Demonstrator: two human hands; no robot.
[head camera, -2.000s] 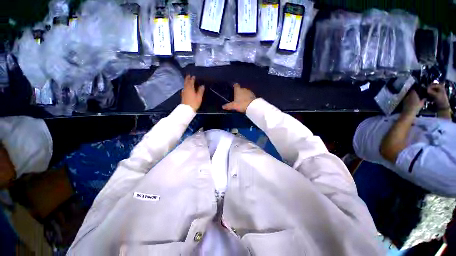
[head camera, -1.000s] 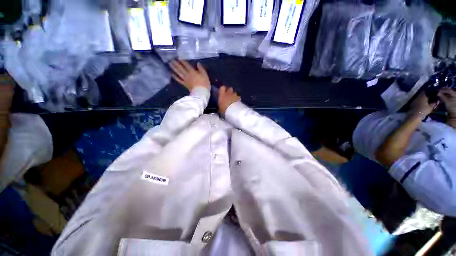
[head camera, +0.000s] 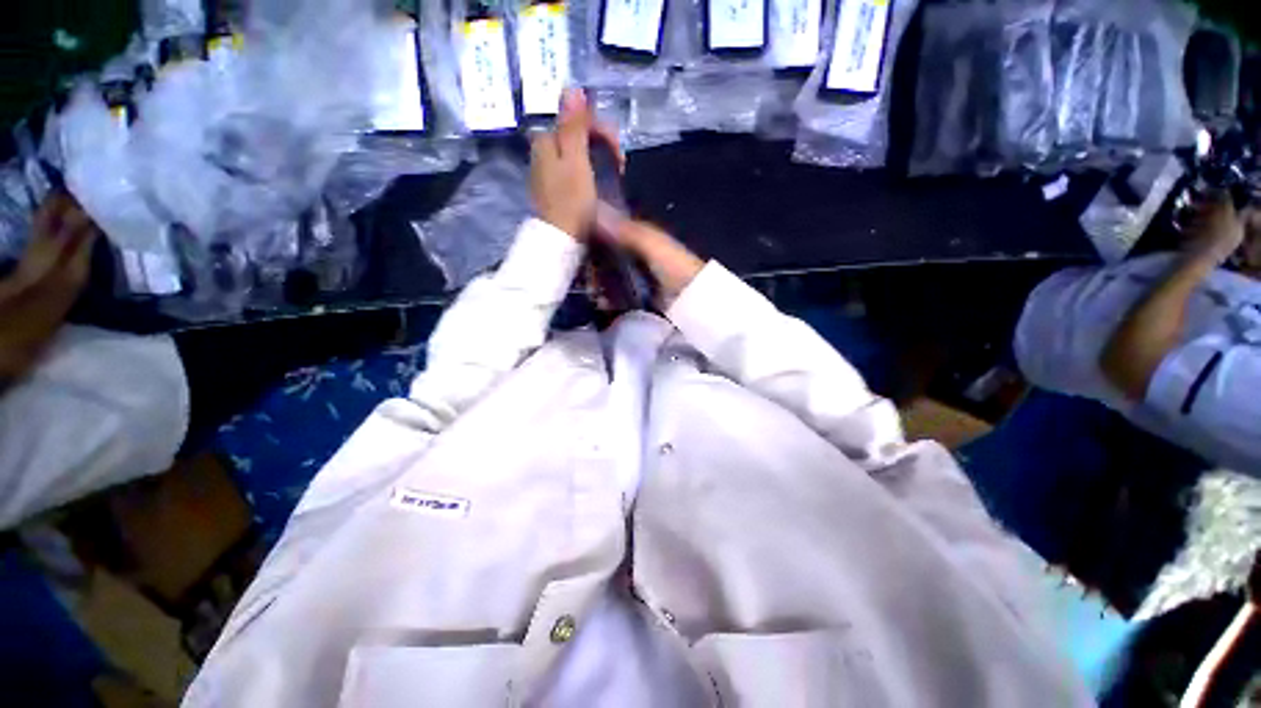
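Note:
A dark, slab-like phone unit (head camera: 618, 281) stands steeply between my hands, close to my chest at the ledge's front edge. My right hand (head camera: 650, 246) grips it from the right side. My left hand (head camera: 564, 176) is at its upper left, fingers pointing away from me; whether it grips the unit is hidden by blur and overlap. An empty clear bag (head camera: 470, 221) lies flat on the black ledge (head camera: 830, 215), left of my left hand.
Phone units with white panels (head camera: 487, 76) lie on bubble bags along the back. A crumpled bag heap (head camera: 235, 138) is at left. Bagged dark units (head camera: 1051, 90) stand in a row at right. A person's hand (head camera: 49, 270) is at far left; another person's arm (head camera: 1162, 311) is at right.
My left hand has gone from flat and spread over the ledge to raised beside the dark unit. The unit now shows upright between my hands; a second ago it was hardly visible.

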